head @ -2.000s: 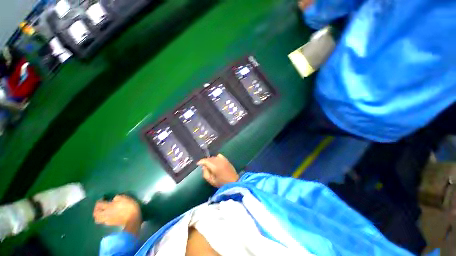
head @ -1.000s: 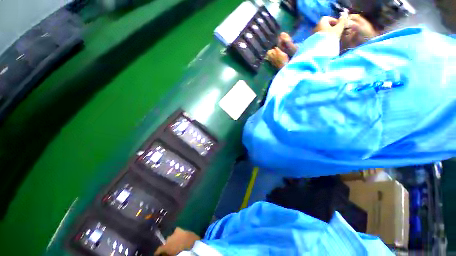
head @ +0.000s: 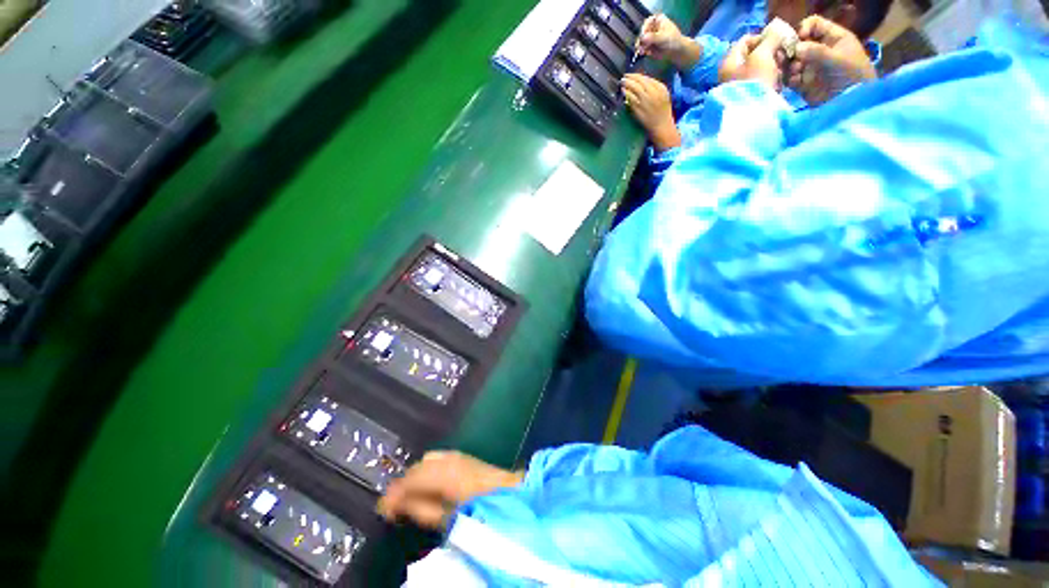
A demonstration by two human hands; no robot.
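Observation:
A black foam tray [head: 366,405] lies on the green bench at lower centre, with four pockets in a slanted row. Each pocket holds a dark phone-like unit; the second from the bottom [head: 345,439] is beside my right hand. My right hand [head: 443,488] is blurred, over the tray's near edge, fingers bent at that unit's lower end. Whether it still holds the thin metal tool is not clear. My left hand is not in view.
A white sheet [head: 565,207] lies beyond the tray. Another filled black tray [head: 589,71] is at the top, with another person's hands [head: 652,109] beside it. A blue-smocked person [head: 805,241] sits close right. Black parts trays [head: 109,138] stand upper left; a cardboard box [head: 955,465] is lower right.
The view has swung toward the right-hand side of the bench. My left hand has left the picture. My right hand shows larger beside the tray, and its thin metal tool no longer shows clearly.

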